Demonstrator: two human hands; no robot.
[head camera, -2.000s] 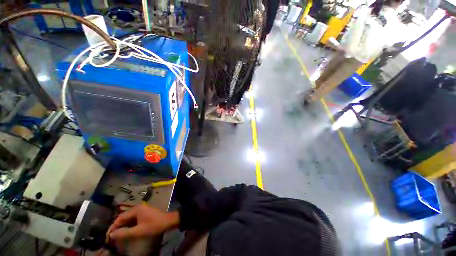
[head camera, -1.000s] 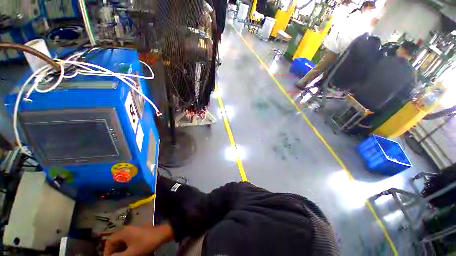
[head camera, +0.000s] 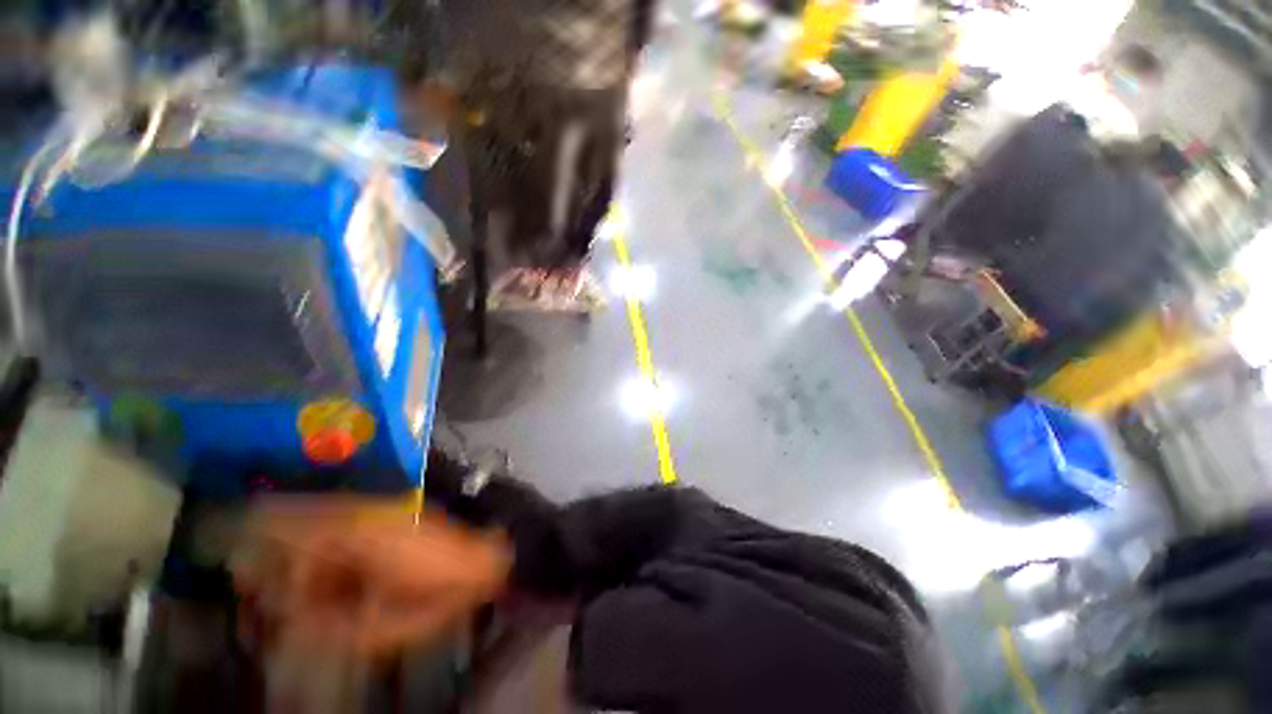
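Note:
The picture is strongly blurred. My right hand (head camera: 370, 569), in a dark sleeve, is at the lower left, in front of the blue control box (head camera: 384, 300) and right of the white machine cover (head camera: 84, 523). Its fingers are smeared, and whether it holds anything cannot be told. A skin-coloured smear runs down below it to the bottom edge; whether this is my left hand or fingers of my right cannot be told. No cable or work head can be made out.
The control box has a dark screen (head camera: 175, 314) and a red emergency stop button (head camera: 331, 444). White cable (head camera: 279, 128) lies on top. A dark hanging cable mass (head camera: 544, 140) stands behind it. A blue crate (head camera: 1053, 458) stands on the floor at right, beyond yellow floor lines.
My right hand has risen from low by the work head to just below the control box and looks larger. The view has shifted and become blurred; the yellow-handled tool no longer shows clearly.

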